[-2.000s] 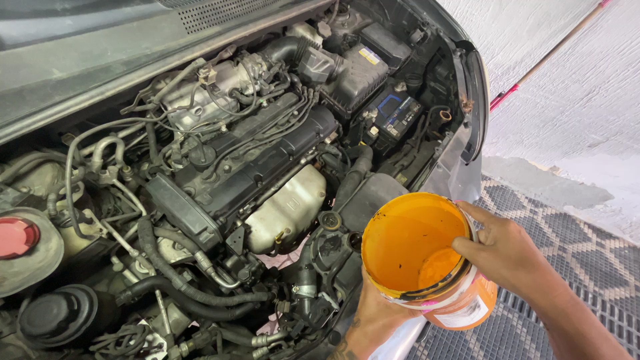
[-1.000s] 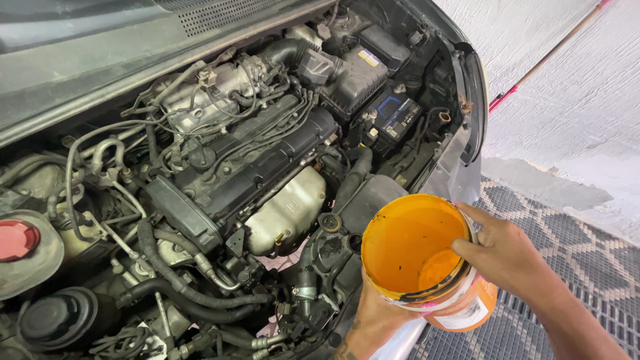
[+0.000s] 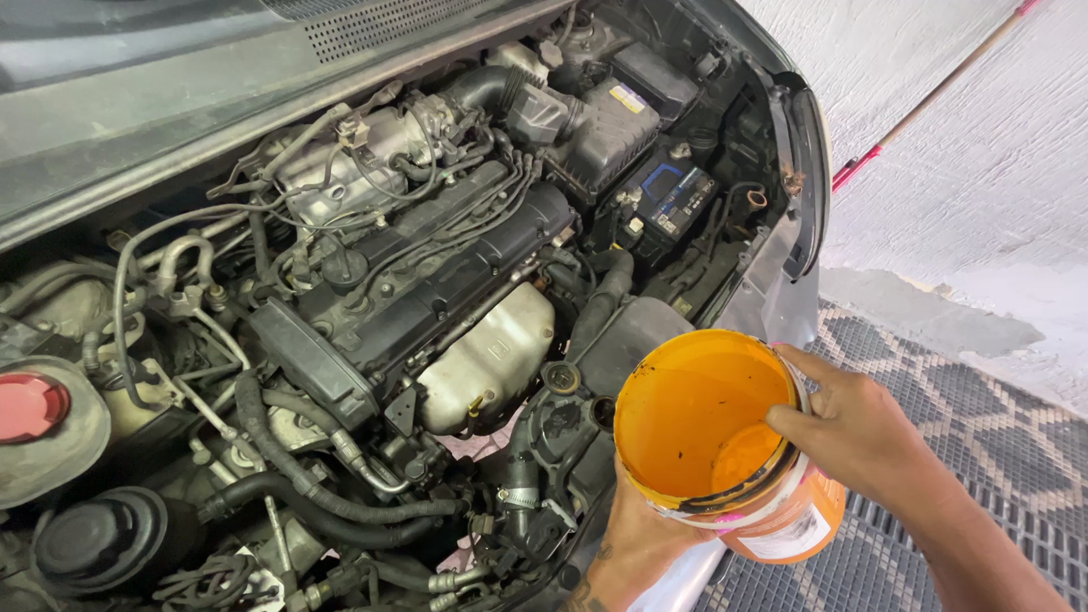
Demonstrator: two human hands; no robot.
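Observation:
An orange plastic bucket (image 3: 790, 527) is tilted over the front edge of a car's engine bay, its mouth toward me and the engine. Dark specks and some liquid show inside. My right hand (image 3: 841, 416) grips its rim on the right, thumb over the edge. My left hand (image 3: 637, 527) holds it from below on the left, its fingers partly hidden by the bucket. Just left of the bucket's rim is a dark round opening (image 3: 604, 413), and beside that a round metal-rimmed neck (image 3: 562, 377).
The engine cover (image 3: 442, 297), a metal heat shield (image 3: 489, 361), a car battery (image 3: 659, 204) and a red cap (image 3: 32, 406) lie in the open bay. A black round cap (image 3: 102, 540) is at lower left. A pole (image 3: 935, 89) leans on the white wall (image 3: 960, 170) above a patterned mat (image 3: 935, 425).

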